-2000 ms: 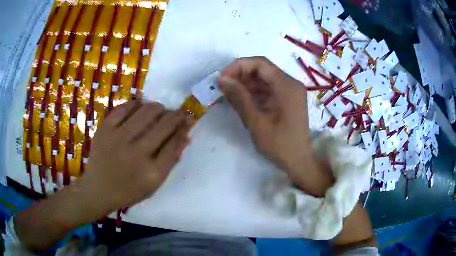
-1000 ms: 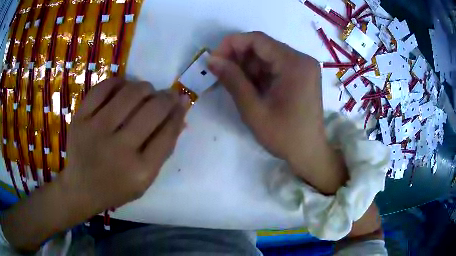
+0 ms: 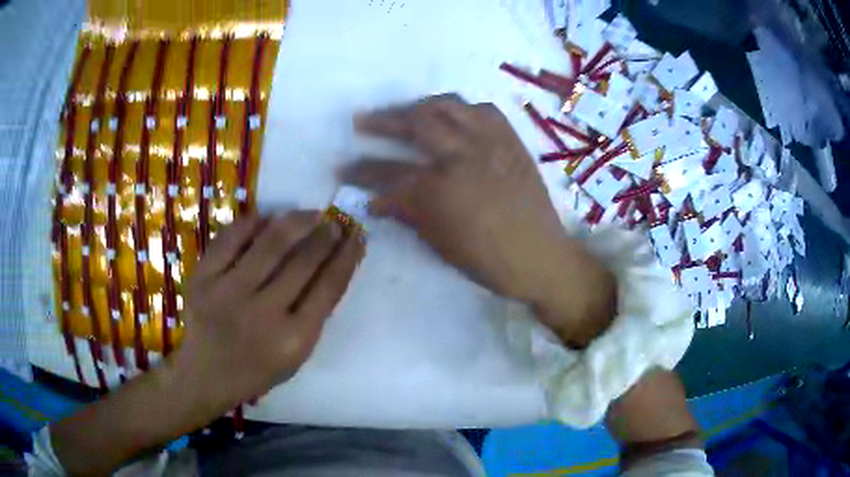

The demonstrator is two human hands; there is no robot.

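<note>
A small piece with a white tab (image 3: 351, 202) and amber tape sits between my hands over the white board. My left hand (image 3: 280, 284) holds its amber end at the fingertips. My right hand (image 3: 457, 182) is blurred, fingers spread, with the fingertips beside the tab; whether they touch it cannot be told. Dark-red strip ends show below my left hand. The amber taped rows (image 3: 140, 154), crossed by dark-red strips with small white marks, lie on the board at the left, partly hidden by my left hand.
The white board (image 3: 401, 373) bends across the middle. A jumbled pile of white tabs and dark-red strips (image 3: 690, 177) lies at the right, reaching over a dark-green surface (image 3: 755, 345). White sheets (image 3: 792, 84) lie at the far right. A blue floor shows at the bottom.
My right hand's fingers have spread and moved lower and left relative to the tab. Less of the tab shows. The camera view has shifted, bringing more of the taped rows into view.
</note>
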